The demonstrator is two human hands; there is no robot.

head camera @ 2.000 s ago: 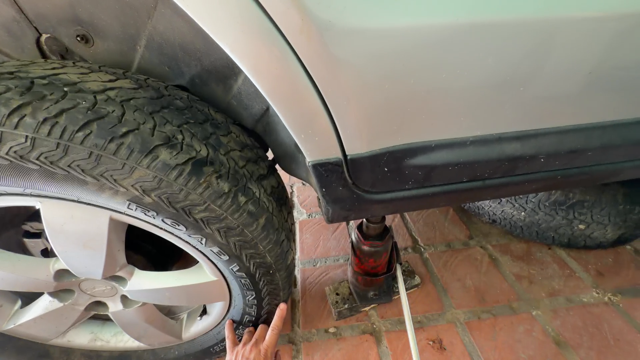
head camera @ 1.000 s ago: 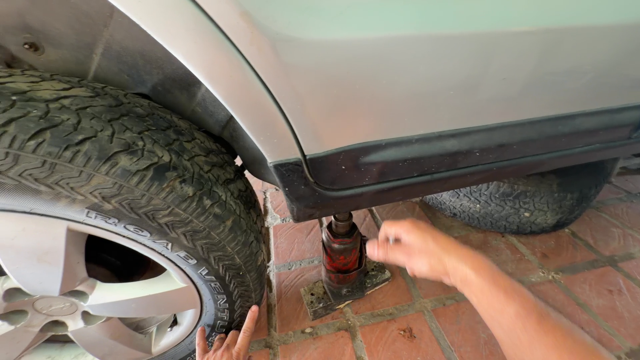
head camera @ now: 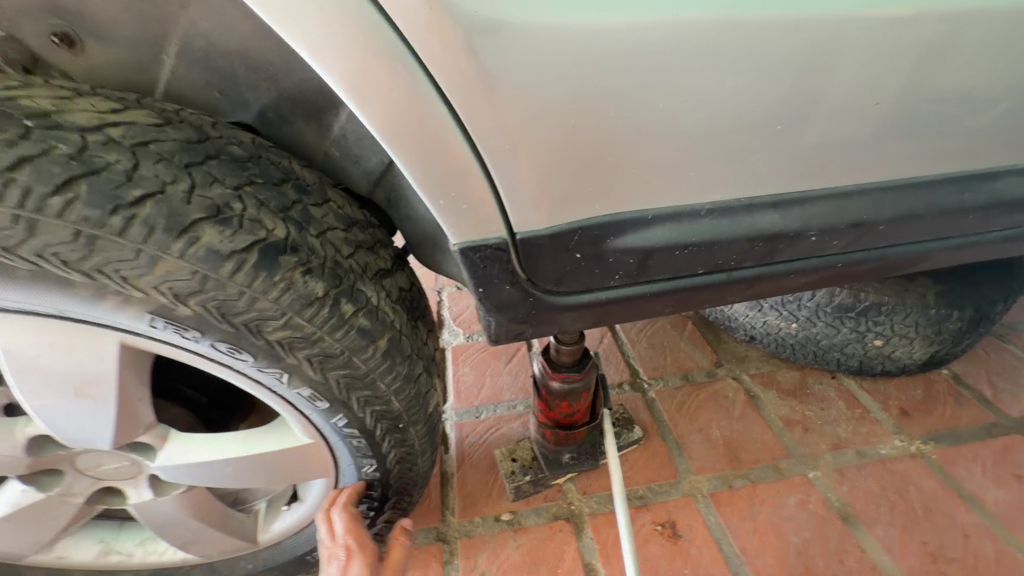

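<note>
My left hand (head camera: 356, 536) rests its fingers against the lower sidewall of a car tire (head camera: 320, 320) with a silver alloy wheel (head camera: 104, 464). It grips nothing that shows. To the right of the tire, a red hydraulic bottle jack (head camera: 566, 404) stands upright on a small worn board (head camera: 520, 472), its ram under the car's black sill (head camera: 680, 256). A pale metal rod (head camera: 618, 496) runs from the jack's side down past the bottom edge. My right hand is out of view.
The silver car door (head camera: 720, 104) and the wheel arch fill the top. Another tire (head camera: 848, 328) lies under the car at the right. Reddish floor tiles (head camera: 768, 424) with wide grout lines surround the jack.
My right hand, at the jack's side one second ago, has left the view. The pale rod, absent from that frame, is at the jack again, as two seconds ago.
</note>
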